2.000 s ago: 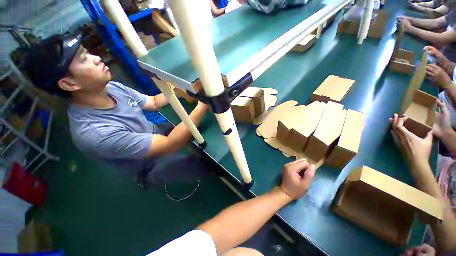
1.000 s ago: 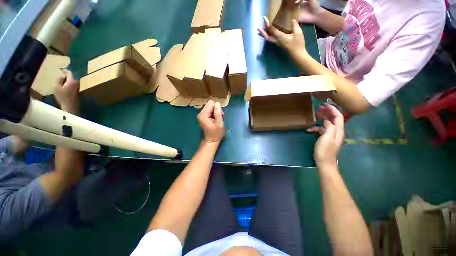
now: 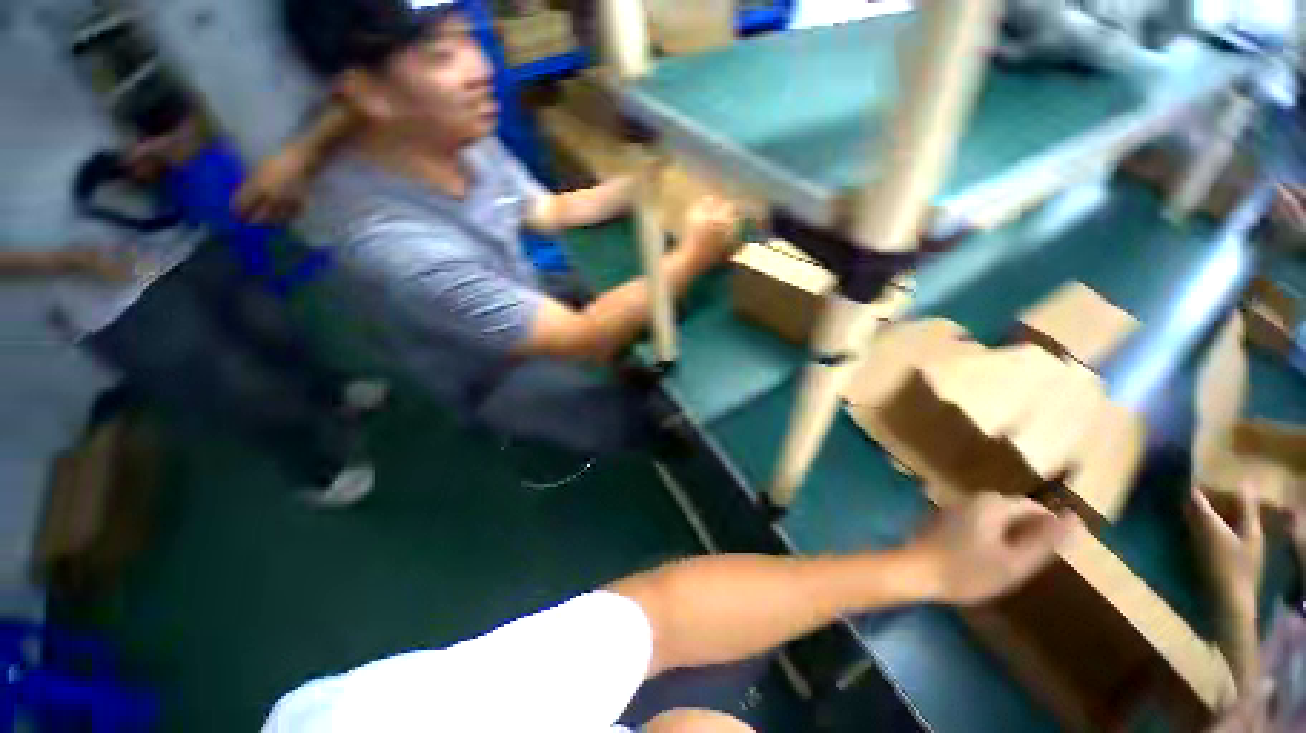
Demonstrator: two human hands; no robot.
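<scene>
My left hand [image 3: 995,550] is blurred, its fingers curled, over the near left end of an open brown carton [image 3: 1053,652]. Whether it grips the cardboard cannot be told. The carton's hollow is dark, and its long lid panel [image 3: 1146,609] runs along the far side. Just beyond my hand, part-folded boxes [image 3: 1003,415] stand grouped with rounded flaps spread out. My right hand is not in view.
Cream rack pipes [image 3: 824,415] with black joints rise from the green bench [image 3: 917,666] at its left edge. A person in grey [image 3: 444,258] works at a box [image 3: 781,287] beyond them. A neighbour's hand [image 3: 1229,551] is at right, near another box [image 3: 1268,458].
The view has swung left. My left hand has moved from beside the grouped boxes to the open carton's end. My right hand has left the picture. The grouped boxes' flaps look more spread.
</scene>
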